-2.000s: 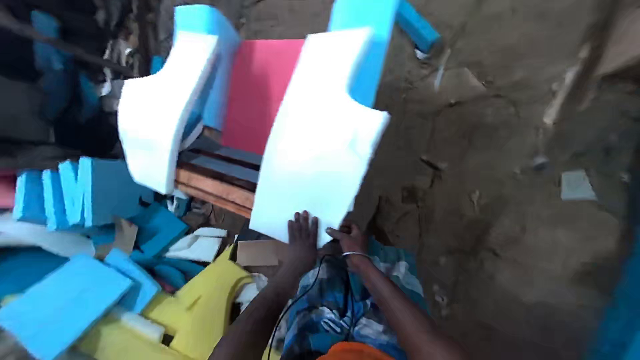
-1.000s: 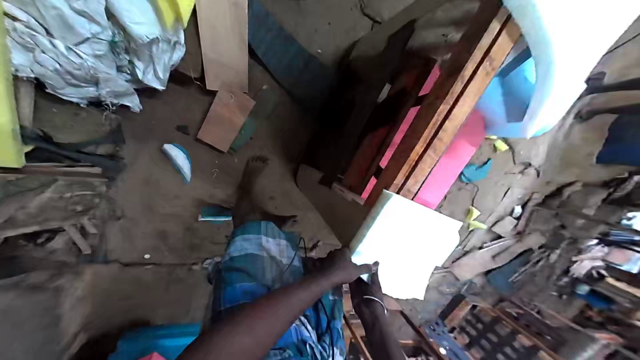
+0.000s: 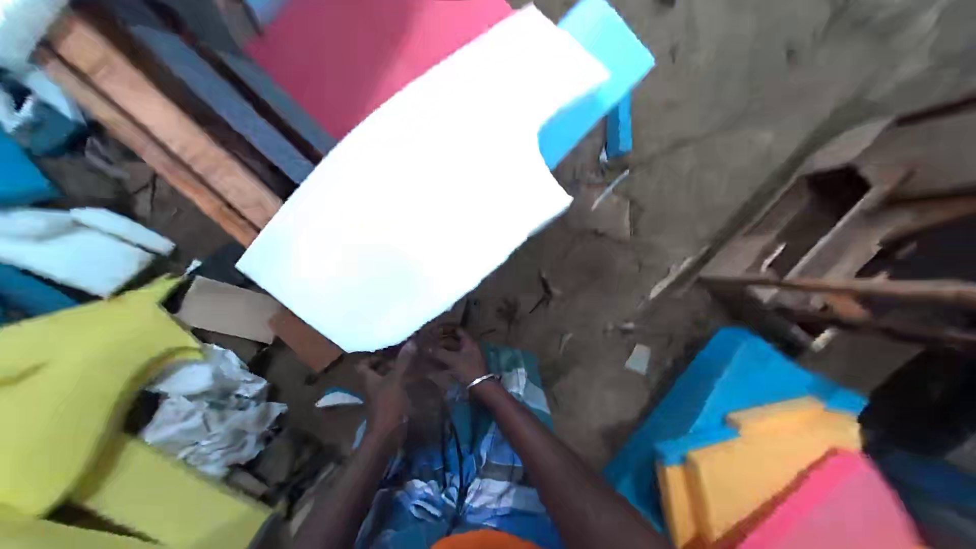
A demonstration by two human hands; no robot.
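A white foam panel [image 3: 412, 183] with a notched far end covers the side of a wooden seat frame [image 3: 168, 122]. Against it lie a pink-red foam sheet [image 3: 374, 53] and a blue foam piece [image 3: 602, 76]. Just below the panel's near edge is my left hand [image 3: 389, 381], its fingers bent. My right hand [image 3: 457, 358], with a bangle at the wrist, is close beside it at the same edge. Blur and shadow hide whether either hand grips the edge or anything small.
Yellow foam pieces [image 3: 84, 381] and a crumpled white sheet [image 3: 213, 412] lie at left. Blue foam [image 3: 732, 381], orange foam [image 3: 778, 450] and pink foam [image 3: 839, 503] are stacked at lower right. A bare wooden frame [image 3: 839, 286] stands at right.
The view has swung strongly. My hands, at the white panel's near edge two seconds ago with the left palm flat on it, are now close together below that edge.
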